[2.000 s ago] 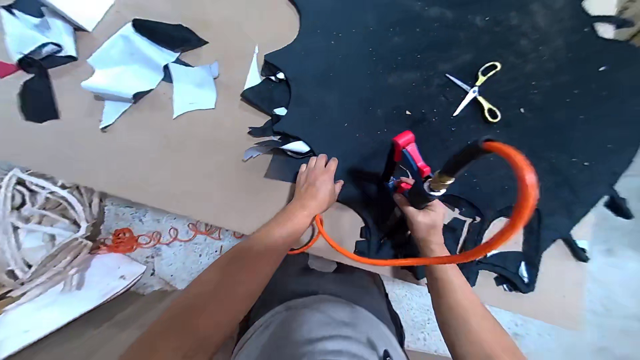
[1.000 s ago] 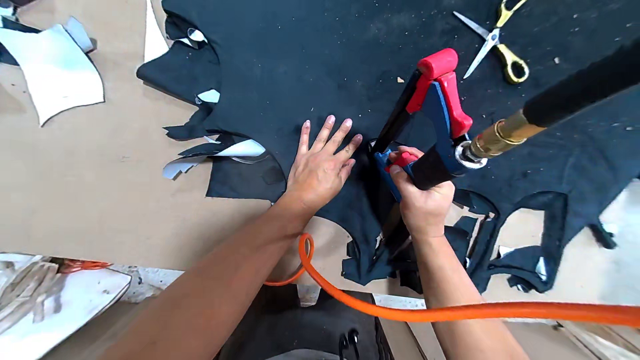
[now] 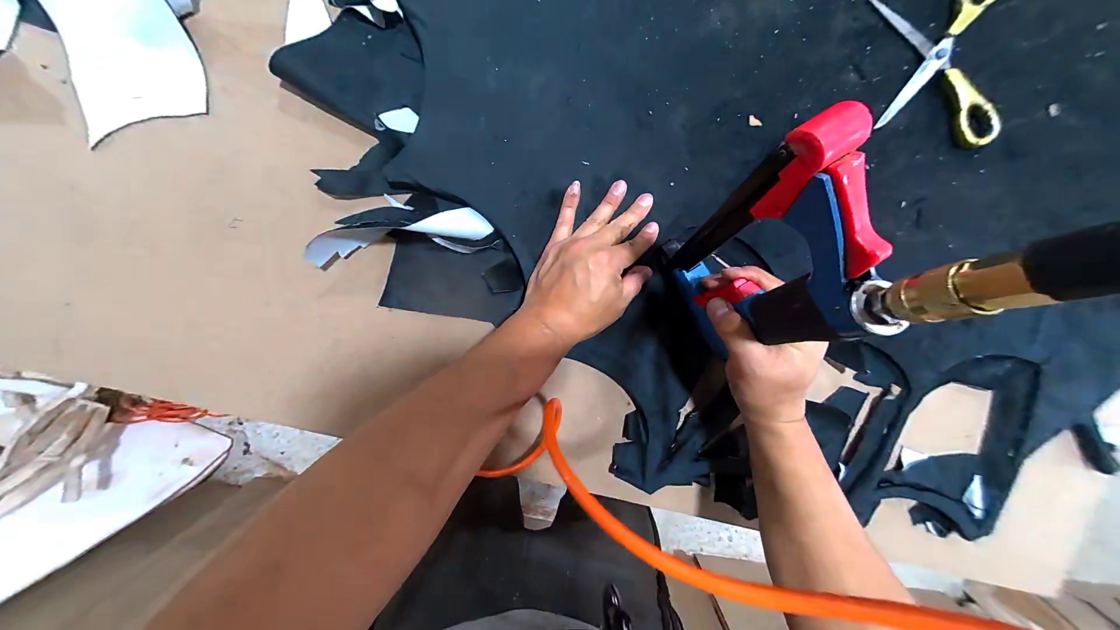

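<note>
My left hand (image 3: 591, 271) lies flat with spread fingers on a sheet of black leather-like material (image 3: 560, 105). Just right of it, my right hand (image 3: 766, 350) is closed around a blue and red air-powered hand tool (image 3: 809, 219), probably a pneumatic stapler. A brass fitting (image 3: 949, 289) joins the tool to a black hose end at the right. The tool's lower end meets the dark material beside my left fingertips; its exact contact is hidden. An orange air hose (image 3: 647, 551) loops below my hands. Yellow-handled scissors (image 3: 941, 57) lie splayed on the black sheet at the upper right.
Black and white scraps (image 3: 140, 66) lie on the tan board (image 3: 175, 262) at the left. Cut black strips with openings (image 3: 1006, 420) spread at the lower right. Beyond the board's front edge, at lower left, are a white panel (image 3: 105, 499) and a bundle of pale strips (image 3: 52, 437).
The view has moved closer over the work. My left hand has moved from the sheet's lower left edge onto the black material beside the tool. The tool stays in my right hand.
</note>
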